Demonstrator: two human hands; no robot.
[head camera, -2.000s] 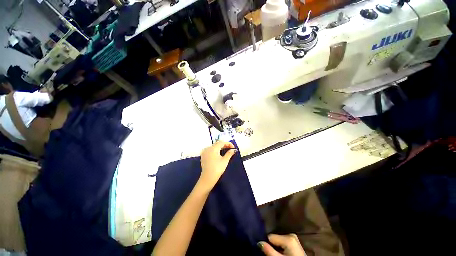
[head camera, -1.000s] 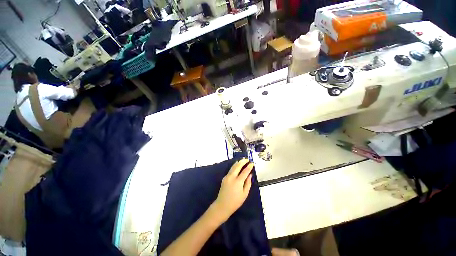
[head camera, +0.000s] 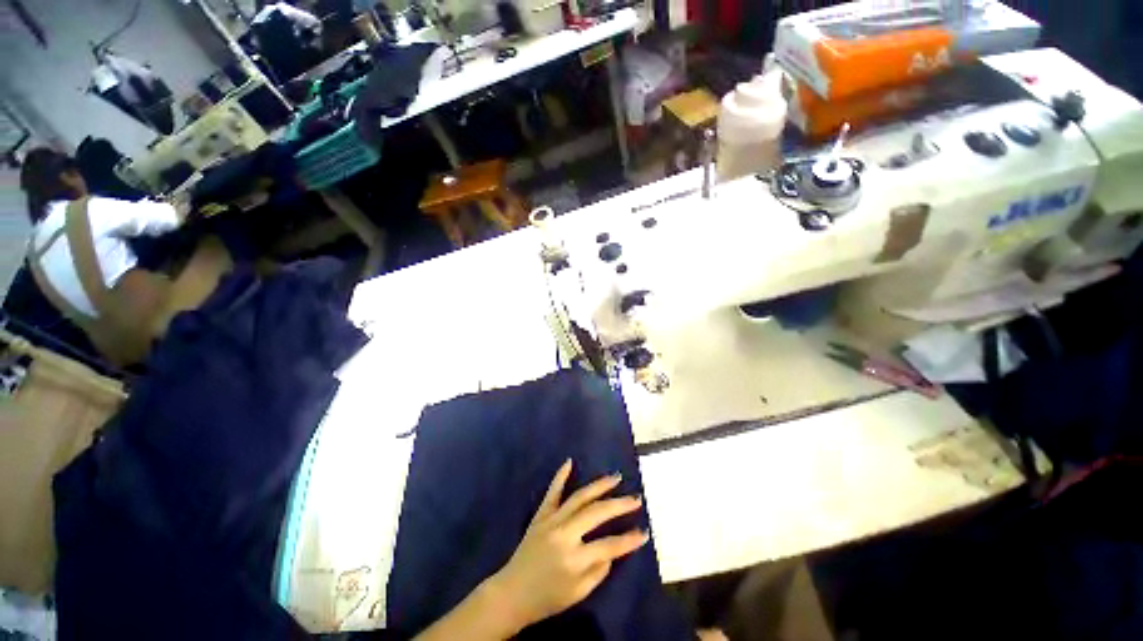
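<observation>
A dark navy garment piece lies flat on the white table, its far edge at the needle area of the cream-white sewing machine. My left hand rests on the cloth with fingers spread, near its right edge and a little back from the needle. My right hand shows only as a sliver at the bottom edge; its fingers and any hold on the cloth are hidden.
A large navy garment pile hangs left of the table. Reddish snips lie under the machine arm. Behind the head stand a whitish bottle and an orange and white box. A person sits at the far left near a wooden stool.
My left hand has moved back from the needle area toward me and spread flat on the cloth. My right hand has sunk almost out of the picture.
</observation>
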